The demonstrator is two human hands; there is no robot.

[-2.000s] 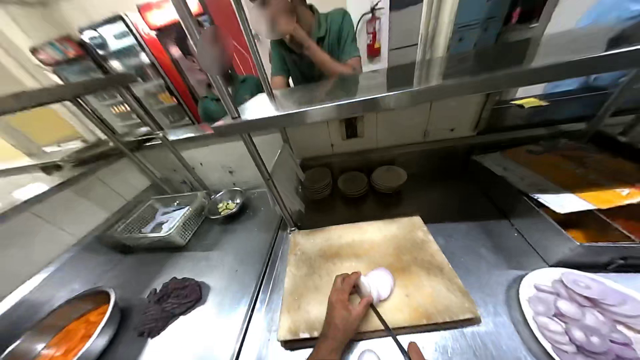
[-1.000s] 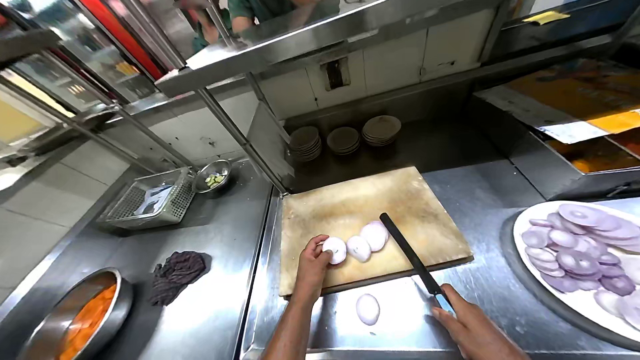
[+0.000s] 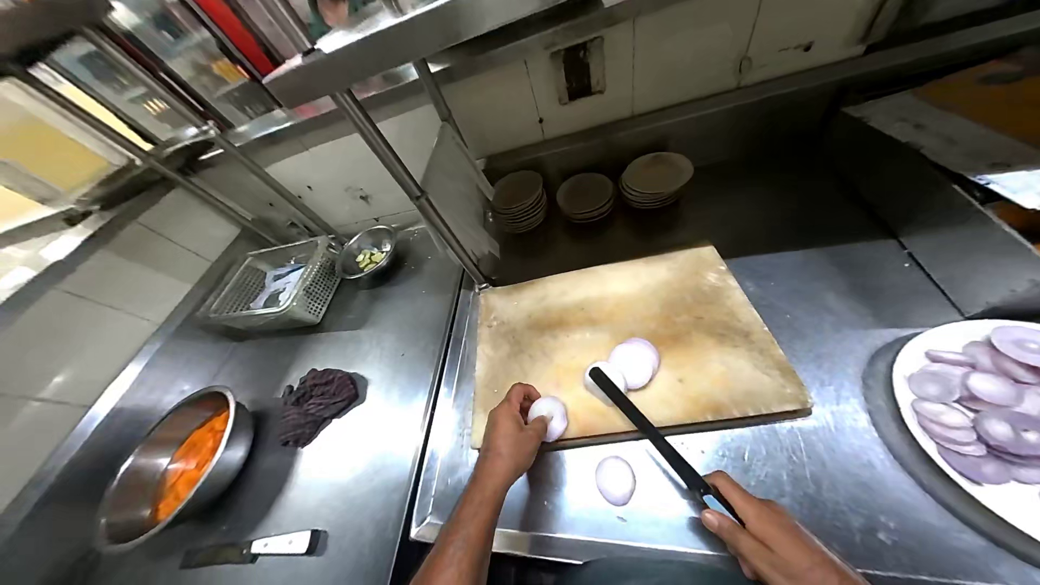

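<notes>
My left hand [image 3: 513,435] grips an onion piece [image 3: 548,418] at the front left edge of the wooden cutting board [image 3: 552,325]. In my right hand [image 3: 760,528] is a long dark-bladed knife [image 3: 654,435], its tip over a peeled onion piece [image 3: 598,388] on the board. Another onion piece [image 3: 635,362] touches that one on its far right side. One more onion piece [image 3: 615,480] rests on the steel counter in front of the board. At the right stands a white plate [image 3: 903,366] of onion slices [image 3: 991,406].
Left are a steel bowl [image 3: 236,443] with orange food, a dark cloth [image 3: 319,404], a second knife [image 3: 252,548], a plastic basket [image 3: 313,296] and a small bowl [image 3: 382,272]. Stacked plates [image 3: 585,195] stand behind the board. A steel shelf [image 3: 422,49] crosses above; a metal container [image 3: 959,211] is back right.
My left hand, with an onion piece, is now at the board's front left edge, apart from the other pieces. The knife tip has moved left, over an onion piece.
</notes>
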